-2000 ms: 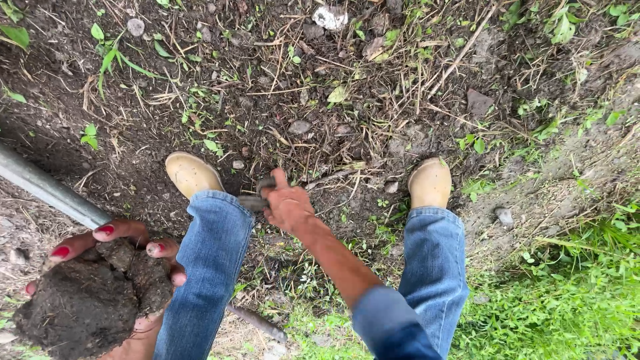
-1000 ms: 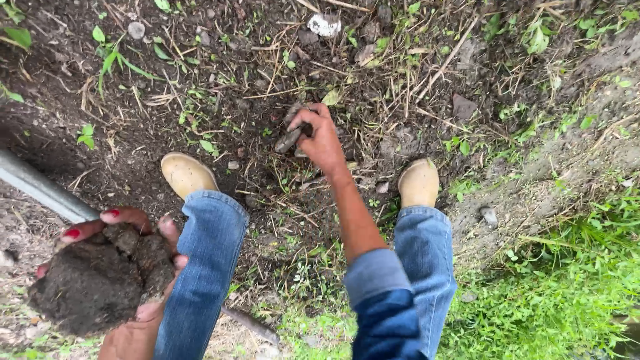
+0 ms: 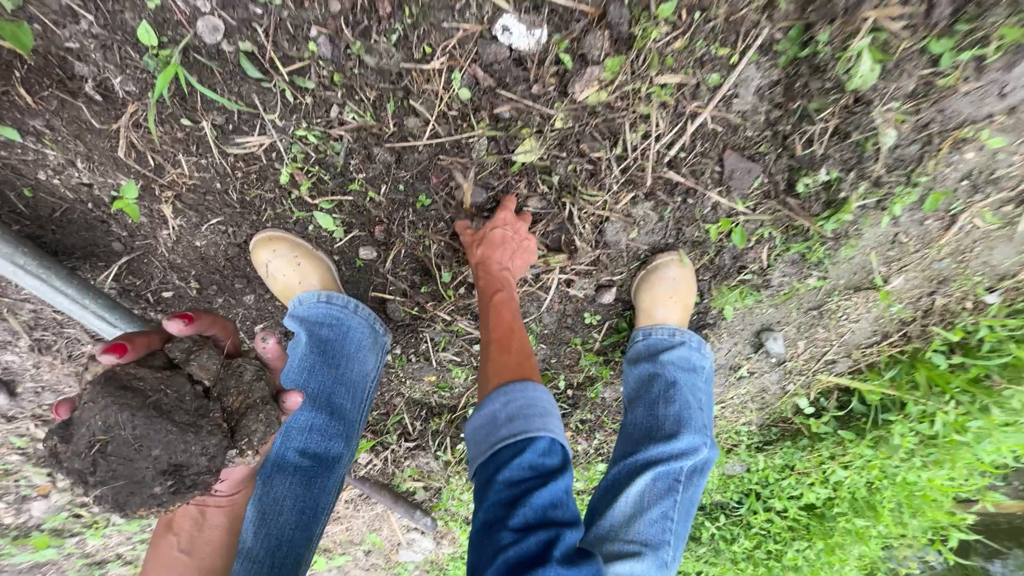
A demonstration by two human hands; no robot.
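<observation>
My left hand (image 3: 204, 344) holds a large clod of dark soil or muddy stone (image 3: 144, 432), with red-nailed fingers curled around its far side. A cracked, lighter brown lump (image 3: 240, 392) sits against it in the same grip. Down at the ground between the two boots, my right hand (image 3: 502, 240) reaches into dark soil with dry stems, its fingertips at the dirt. Whether those fingers grip anything cannot be seen. The denim sleeve (image 3: 520, 472) is rolled up at the forearm.
Tan boots (image 3: 294, 266) stand either side of my right hand. A grey metal pole (image 3: 68, 280) slants in from the left, by my left hand. A white lump (image 3: 520, 32), a flat stone (image 3: 740, 172) and weeds lie about. Green growth (image 3: 872, 472) borders dark water at lower right.
My right hand, which held greyish pieces a second ago, has spread its fingers lower on the soil, and those pieces no longer show plainly in it. My left hand still holds the clod.
</observation>
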